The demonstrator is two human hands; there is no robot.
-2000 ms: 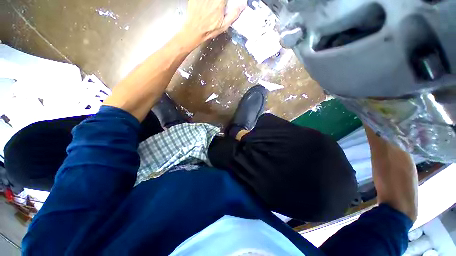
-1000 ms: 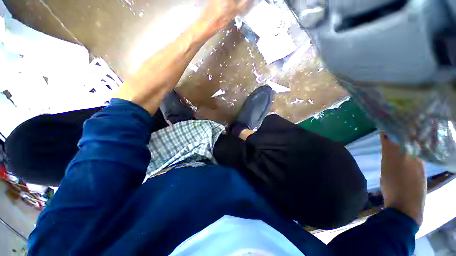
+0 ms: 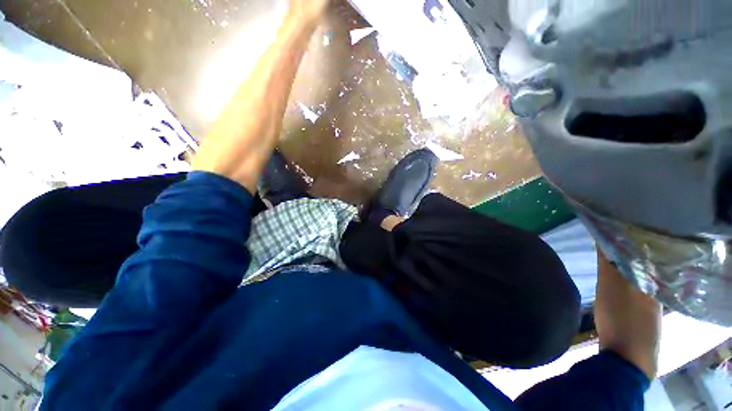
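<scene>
The grey motor body of the cutting machine (image 3: 634, 168) fills the upper right, with a dark slot and clear tape over a worn label on its lower side. My right forearm goes up behind it and my right hand is hidden there. My left forearm reaches up to the top edge, which cuts off my left hand. White fabric (image 3: 449, 64) lies at the top centre, beside the motor body. The knife and base plate do not show.
The scuffed brown surface (image 3: 345, 104) carries white scraps. My dark shoes stand on it (image 3: 405, 181). More white fabric (image 3: 64, 136) lies at left, with cut edges. A green strip (image 3: 526, 205) runs under the motor body at right. My bent knees are on both sides.
The motor body has shifted and turned, and its slot now sits lower. My left hand has moved up and left, out of the picture. My right forearm has shifted slightly.
</scene>
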